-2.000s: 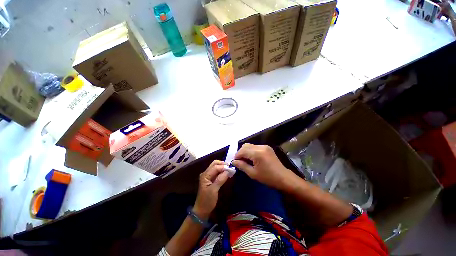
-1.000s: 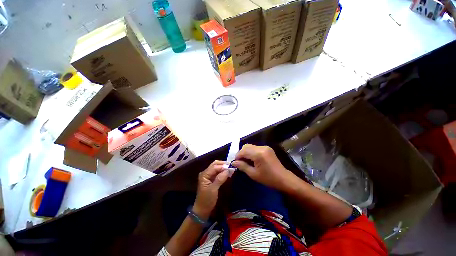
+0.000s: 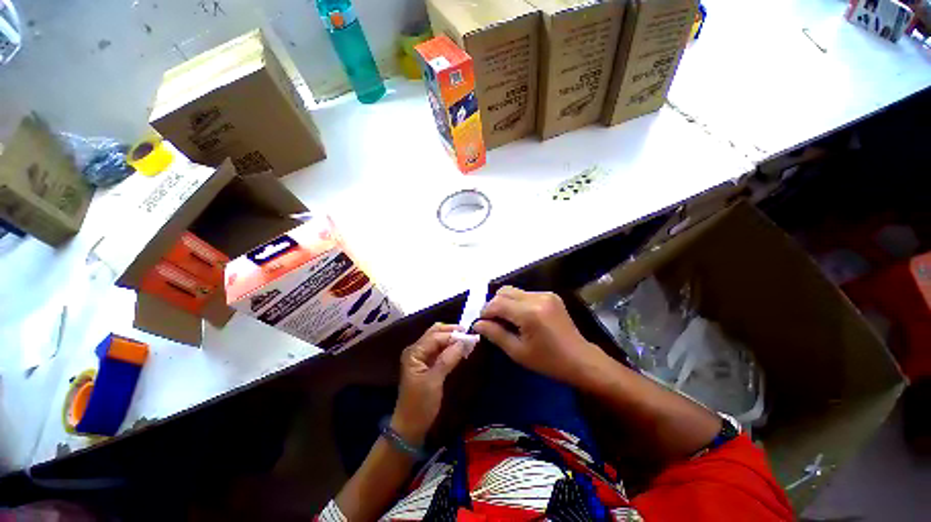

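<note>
A narrow white strip (image 3: 474, 304) is held over my lap, just off the bench's front edge. My left hand (image 3: 429, 369) pinches its lower end between thumb and fingers. My right hand (image 3: 528, 328) pinches it from the right side, close to the left fingertips. The fingers hide part of the strip. A ring of clear tape (image 3: 464, 210) lies flat on the bench beyond the hands. A retail box (image 3: 306, 289) with an orange top stands at the bench edge to the left.
An open brown carton (image 3: 219, 216) holds orange boxes. A tape dispenser (image 3: 114, 385) is at left front. An upright orange box (image 3: 452, 105) stands before three closed cartons (image 3: 575, 76). A teal bottle (image 3: 353, 53) is at the back. A waste carton (image 3: 806, 306) sits below right.
Both hands keep nearly the same grip on the strip. The view has shifted slightly, and a small item in a person's hand at far upper right now shows without that hand.
</note>
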